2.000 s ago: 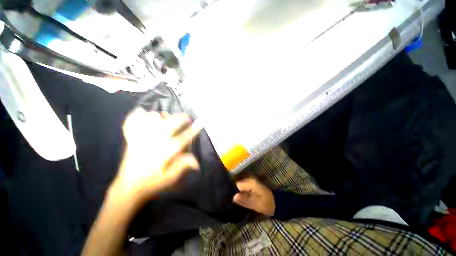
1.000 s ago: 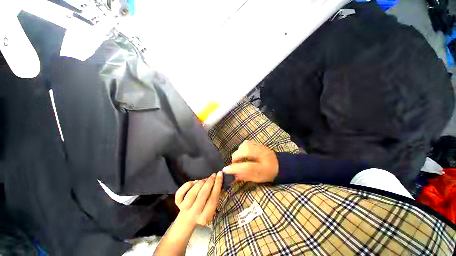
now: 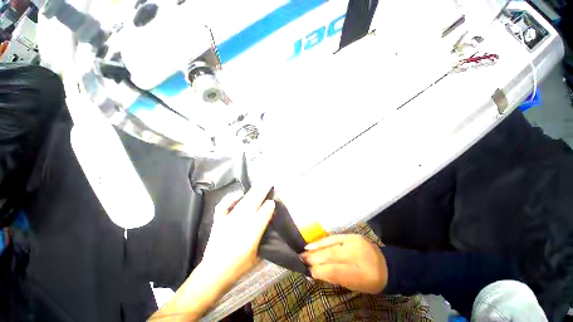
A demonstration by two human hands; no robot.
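The black fabric panel [image 3: 283, 245] runs from the needle area down to the near table edge. My left hand [image 3: 235, 236] lies on it and pinches its edge between thumb and fingers below the needle area. My right hand [image 3: 349, 261] grips the panel's lower end beside the orange marker [image 3: 313, 231]. A strip of the fabric between the hands looks folded. The white sewing machine head [image 3: 257, 47] with a blue stripe is above. The presser foot area [image 3: 248, 132] is small and overexposed; whether the fabric lies under the foot I cannot tell.
The white rounded arm [image 3: 113, 176] is left of my left hand, over more black fabric. Red-handled snips [image 3: 475, 61] lie at the far right of the white table [image 3: 389, 170]. A black work pile [image 3: 515, 195] is at the right. A shiny black bundle [image 3: 28, 119] is far left.
Both hands were together over the lap a second ago; now they are higher at the table edge and apart, with the fabric edge stretched between them. The view has shifted to show more of the machine.
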